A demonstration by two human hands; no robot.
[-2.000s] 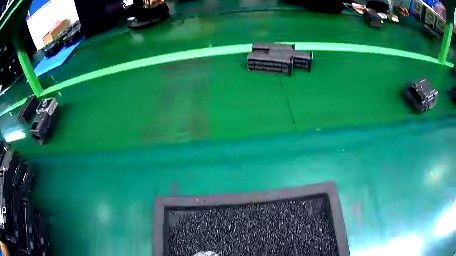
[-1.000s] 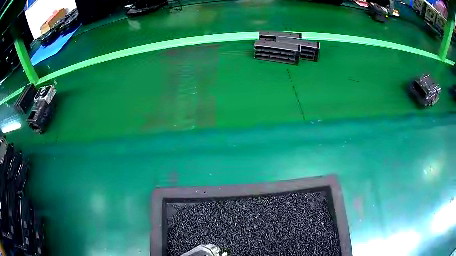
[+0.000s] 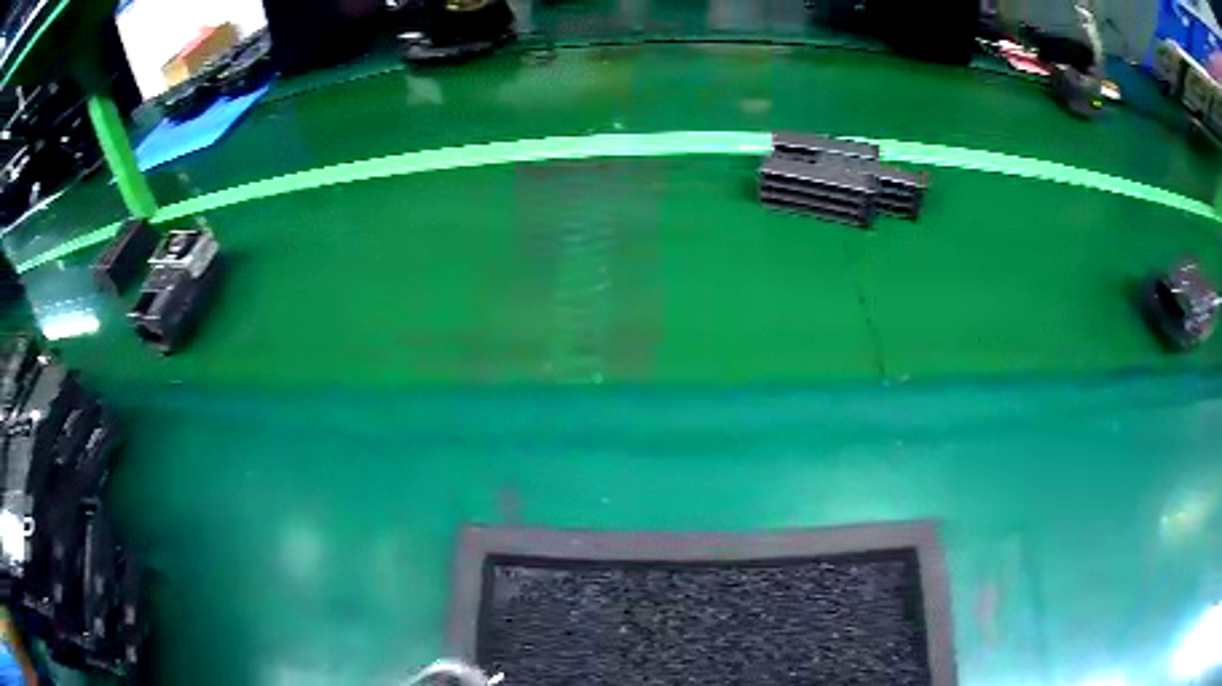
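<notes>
A shallow tray (image 3: pixel 710 543) with a raised grey rim lies on the near teal-green surface at the bottom middle, cut off by the lower edge. Its inside is dark and speckled. A pale silvery-grey object (image 3: pixel 453 674) shows only as a small piece at the bottom edge, over the tray's left rim; what it is cannot be told. Neither my left hand nor my right hand is in the picture.
Ribbed dark blocks (image 3: pixel 820 184) sit together at the green strip. A black-grey unit (image 3: pixel 1185 306) stands at far right. An open-topped unit (image 3: pixel 174 288) lies at left beside a dark block (image 3: pixel 125 257). Black housings (image 3: pixel 60 503) are piled at far left. A green post (image 3: pixel 121 154) stands behind.
The view has shifted, so the tray, ribbed blocks and units sit further right in the picture. The pale object at the bottom edge has moved left relative to the tray and shows less.
</notes>
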